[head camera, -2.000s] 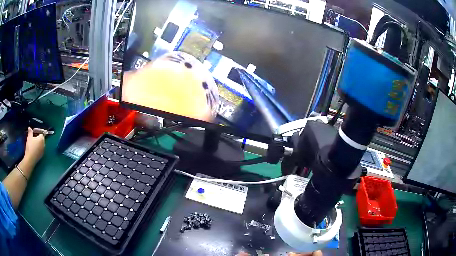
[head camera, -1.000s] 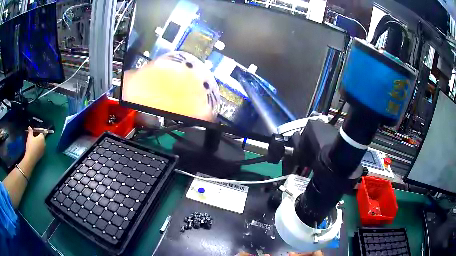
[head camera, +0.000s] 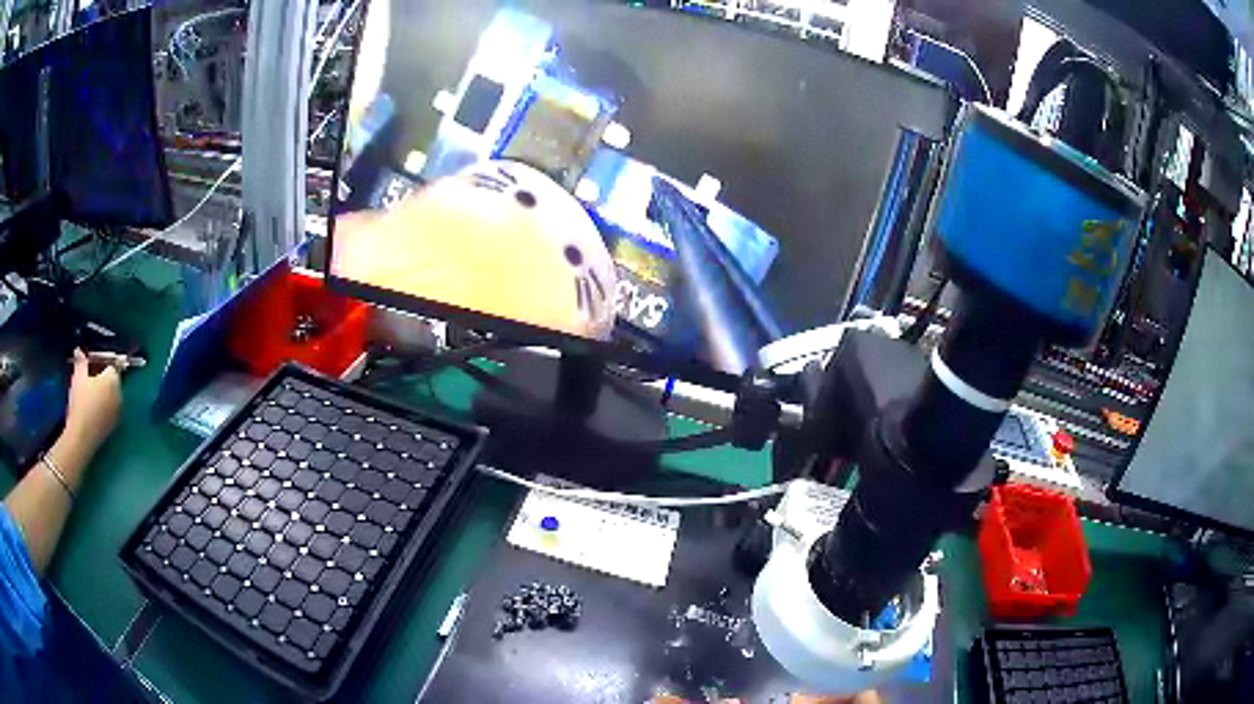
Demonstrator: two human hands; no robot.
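Only small slivers of my hands show at the bottom edge: my left hand (head camera: 677, 699) left of the ring light and my right hand (head camera: 842, 699) below it. Their grip is cut off. The monitor (head camera: 770, 96) shows an enlarged fingertip against a blue-white component (head camera: 502, 85) with dark squares, and a dark pointed tool tip, likely tweezers (head camera: 704, 268), touching its right part. A white ring light (head camera: 791, 640) surrounds the lower end of the black microscope barrel (head camera: 901, 495). A pile of small black parts (head camera: 539, 608) lies on the dark mat (head camera: 481, 674).
A black component tray (head camera: 296, 516) stands left of the mat, a second tray (head camera: 1052, 667) at lower right. Red bins stand behind the left tray (head camera: 296, 323) and right of the microscope (head camera: 1031, 550). A white label card (head camera: 598, 534) lies on the mat. Another person's arm (head camera: 69, 440) is at left.
On the monitor, the fingertip, component and tool tip have shifted slightly right, and a pale blurred shape shows at the screen's left edge. The pile and trays have not moved.
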